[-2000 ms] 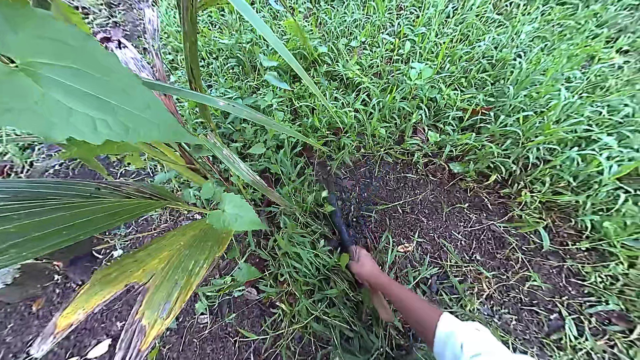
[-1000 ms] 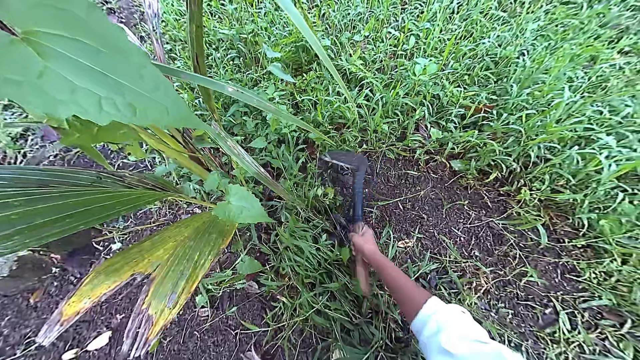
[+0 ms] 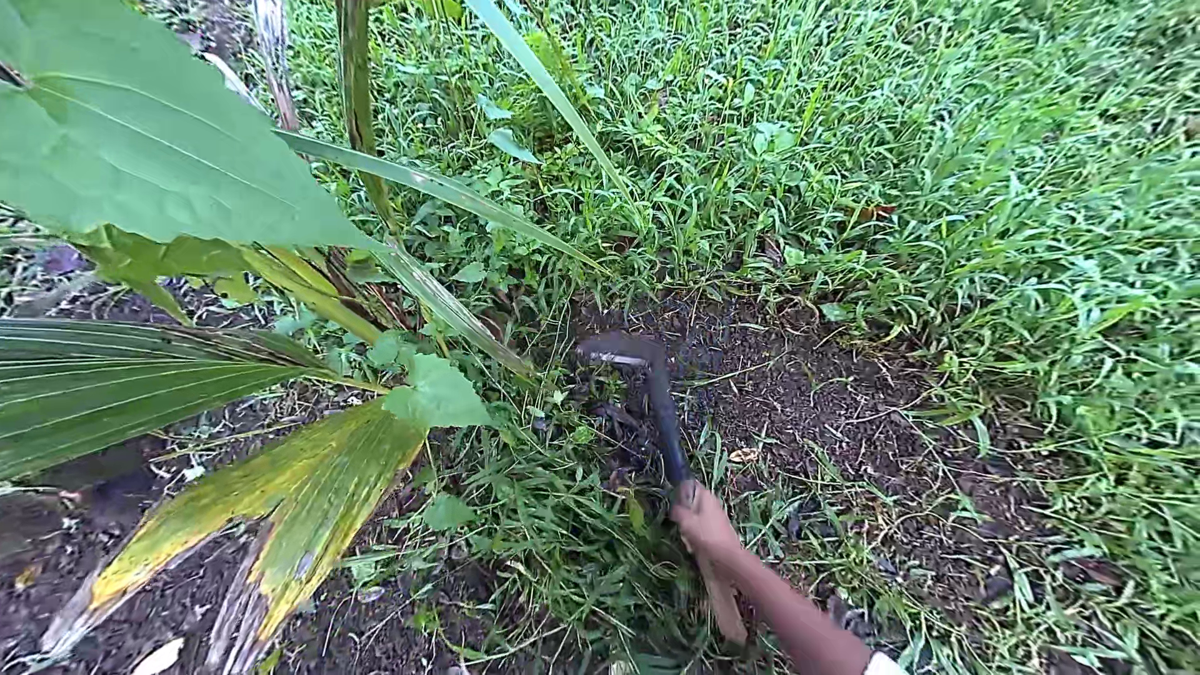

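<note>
My right hand (image 3: pixel 705 527) is closed around the handle of a short hoe-like hand tool (image 3: pixel 665 422), with a wooden end sticking out below my fist. Its dark metal blade, bent to the left, is just over dark, damp soil (image 3: pixel 825 403), blurred; whether it touches the ground I cannot tell. Green weeds and grass (image 3: pixel 553 525), some of them lying flat, are left of the tool. My left hand is out of view.
A young palm-like plant rises at the left, with a split yellowing leaf (image 3: pixel 272 497) and a ribbed green leaf (image 3: pixel 141 384). A broad green leaf (image 3: pixel 169 141) hangs close at the upper left. Dense grass (image 3: pixel 937 187) borders the soil above and right.
Between the oldest frame and the one after it, the blade came up into sight above the soil. Since then my right hand has moved only slightly, still holding the tool.
</note>
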